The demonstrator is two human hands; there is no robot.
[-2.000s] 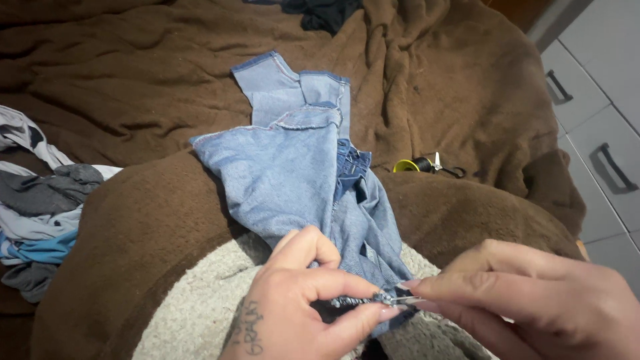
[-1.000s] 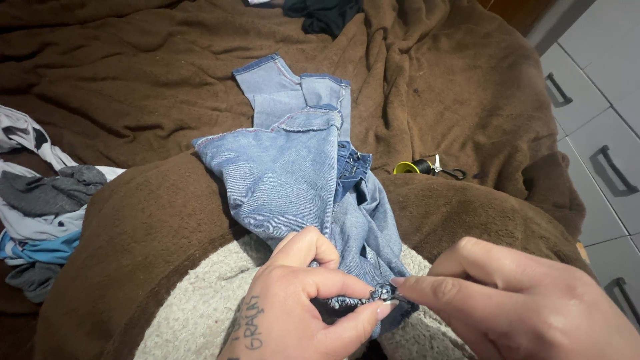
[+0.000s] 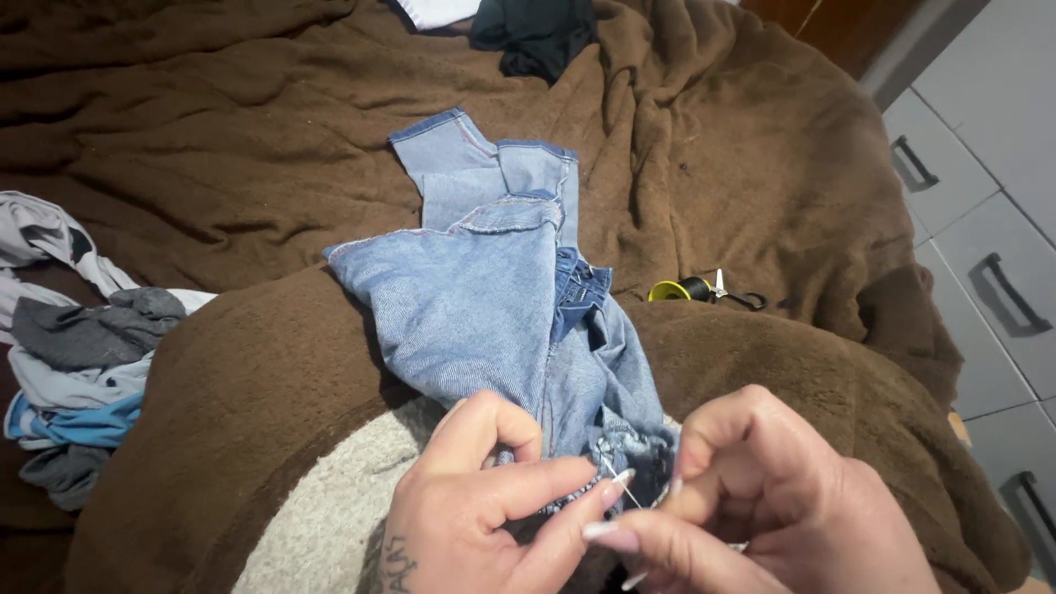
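A light blue denim garment [image 3: 478,305], with frayed seams, lies over the lap and the blanket. My left hand [image 3: 511,495] pinches its gathered near edge between thumb and forefinger. Dark stitches show along that edge. A thin, light, needle-like sliver [image 3: 623,485] crosses at the left fingertips and points toward my right thumb. Just right of it is my right hand [image 3: 742,503], thumb and forefinger apart and fingers curled; whether it holds thread or the sliver cannot be made out.
On the brown blanket [image 3: 272,165], right of the denim, lie a yellow spool of black thread [image 3: 681,289] and small scissors [image 3: 734,293]. Crumpled clothes [image 3: 91,346] are piled at left. Dark cloth [image 3: 536,33] lies at the top. Grey drawers [image 3: 982,247] with black handles stand at right.
My right hand's fingers, close together at the denim edge a second ago, have spread apart. The light sliver now shows at the left fingertips. My left hand keeps its pinch on the denim.
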